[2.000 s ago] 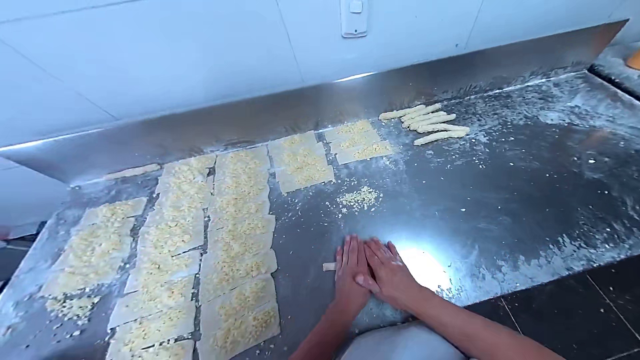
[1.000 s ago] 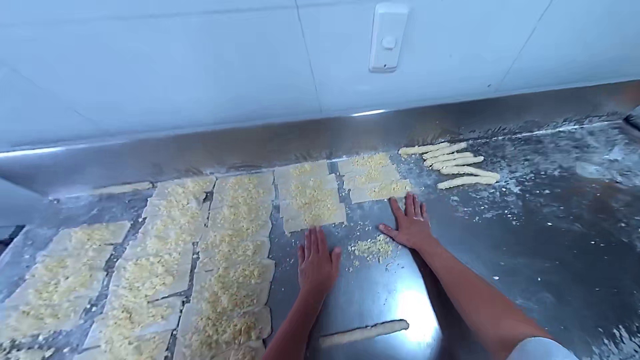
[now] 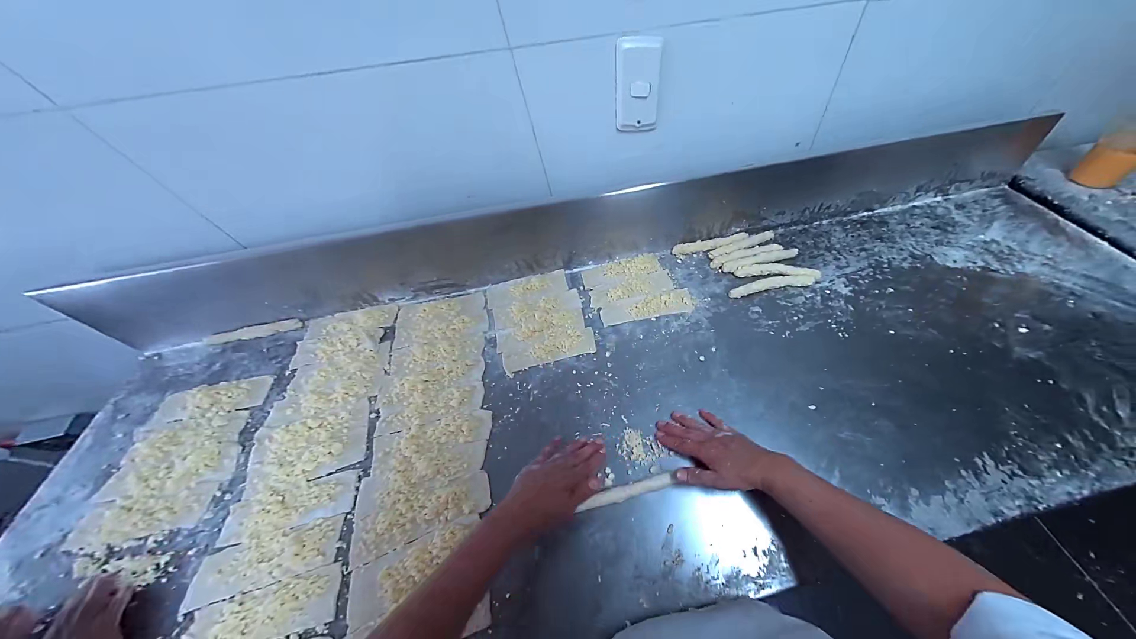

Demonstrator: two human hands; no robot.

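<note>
A thin dough roll [image 3: 627,491] lies on the steel worktop between my two hands. My left hand [image 3: 557,479] rests flat near its left end, fingers apart. My right hand [image 3: 714,453] lies at its right end with fingers spread, the thumb beside the dough. A small heap of crumbly filling [image 3: 639,446] sits just beyond the roll. To the left, overlapping dough sheets [image 3: 426,426] topped with the same crumbly filling stand in columns. Shorter groups of topped sheets [image 3: 543,321] are near the backsplash. Several finished dough rolls [image 3: 763,264] lie together at the back.
A steel backsplash [image 3: 444,257] runs along the tiled wall under a wall switch [image 3: 637,84]. Another dough strip [image 3: 255,332] lies at the back left. Another person's hands [image 3: 93,608] are at the lower left edge. An orange container [image 3: 1103,165] stands at the far right.
Two seconds ago my hands were together over the dough; one second ago they were apart beyond the exposed roll. Now they are at its ends. Another person's hands have appeared at the lower left.
</note>
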